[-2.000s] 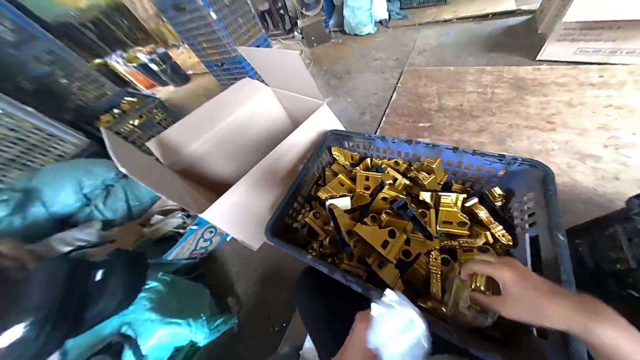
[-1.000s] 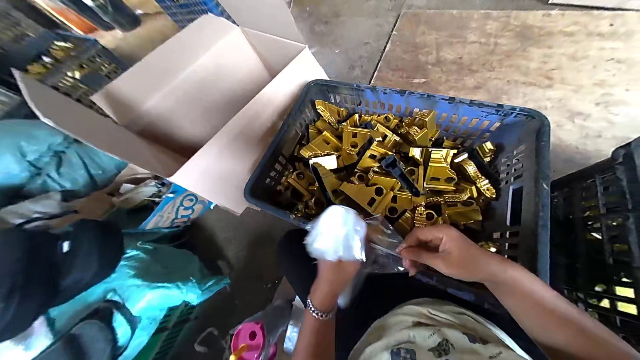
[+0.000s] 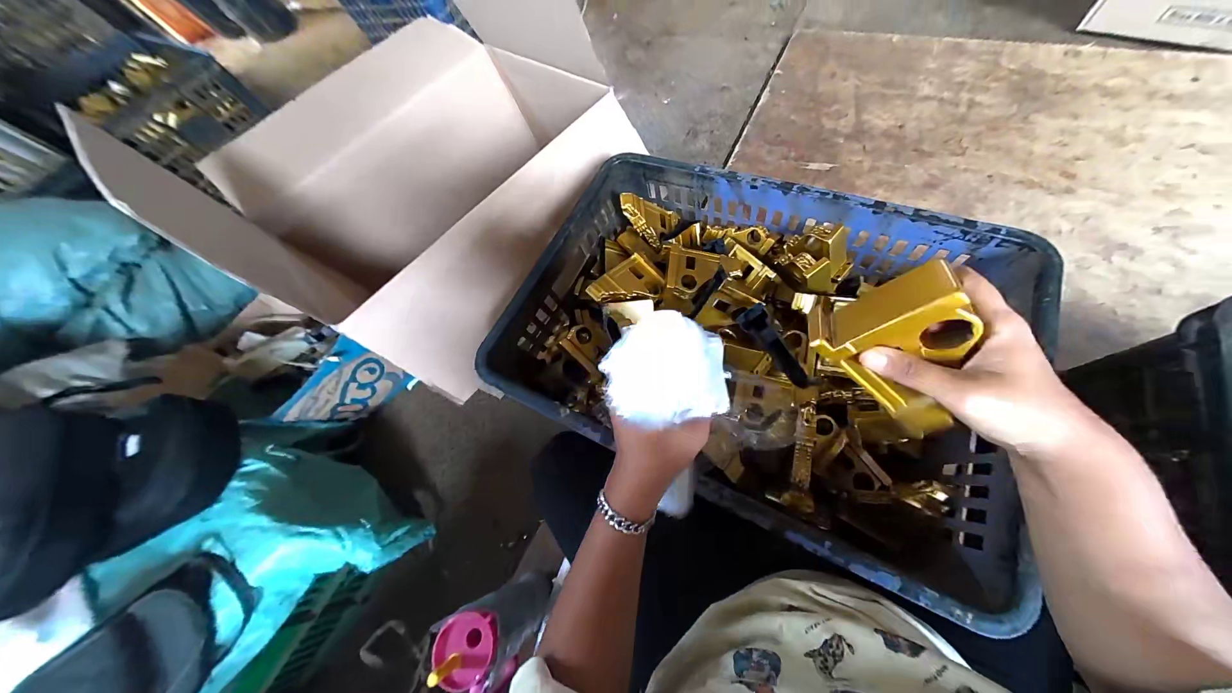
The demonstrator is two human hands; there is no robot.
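A dark plastic crate (image 3: 982, 236) with slotted walls holds a heap of gold-coloured moulded parts (image 3: 693, 269), a few black pieces among them. My right hand (image 3: 1001, 375) grips a larger gold part (image 3: 900, 322) with a round hole, above the crate's right side. My left hand (image 3: 659, 443), with a chain bracelet at its wrist, is closed around a bundle of thin white plastic (image 3: 666, 371) over the crate's near left edge. Clear film (image 3: 765, 409) spreads from the bundle toward the right, over the parts.
An open cardboard box (image 3: 404, 164) stands left of the crate. Teal sacks (image 3: 318, 520), a person in a black cap (image 3: 115, 481) and a pink-lidded bottle (image 3: 467, 645) are at lower left. A wooden board (image 3: 1011, 125) lies beyond the crate; another dark crate (image 3: 1174, 414) is at right.
My right hand has moved from the film beside my left hand to the crate's right side and now holds a gold part. My left hand still holds the white bundle.
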